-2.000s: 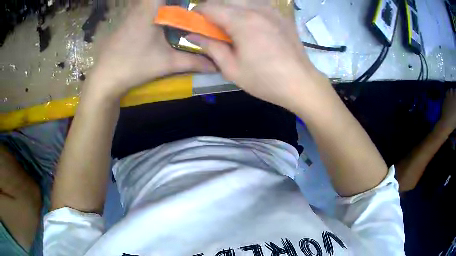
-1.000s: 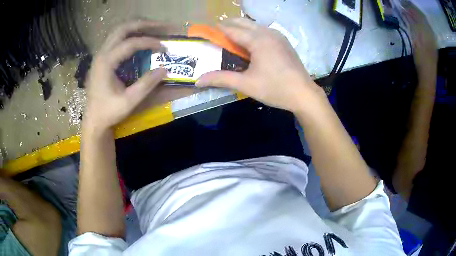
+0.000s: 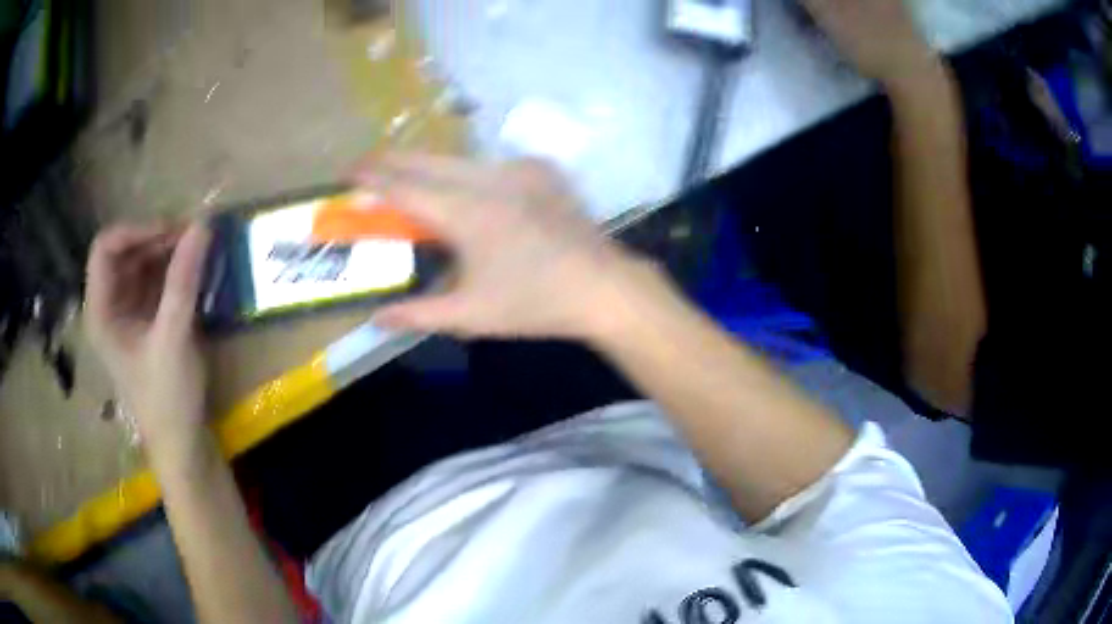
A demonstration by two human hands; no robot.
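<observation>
An open power bank unit (image 3: 323,288) is held level between my two hands over the brown board. Its dark housing surrounds a white cell face with a dark printed patch and yellow edges. My left hand (image 3: 153,299) grips the dark left end. My right hand (image 3: 506,250) holds the right end, with the thumb at the near edge and the fingers at the far edge. An orange hand tool (image 3: 372,222) lies under my right fingers, across the far right part of the cell. The frame is blurred, so small parts cannot be told.
The brown board (image 3: 232,134) has yellow tape (image 3: 274,406) along its near edge and dark scraps at left. A white surface (image 3: 585,61) at the upper right bears another unit (image 3: 710,22) with a hanging cable. Another person's arm (image 3: 933,232) reaches in at the right.
The view has turned and shifted right, so the bench edge slopes more. The unit, covered by my hands two seconds ago, shows its cell face. The orange tool now overlaps the cell.
</observation>
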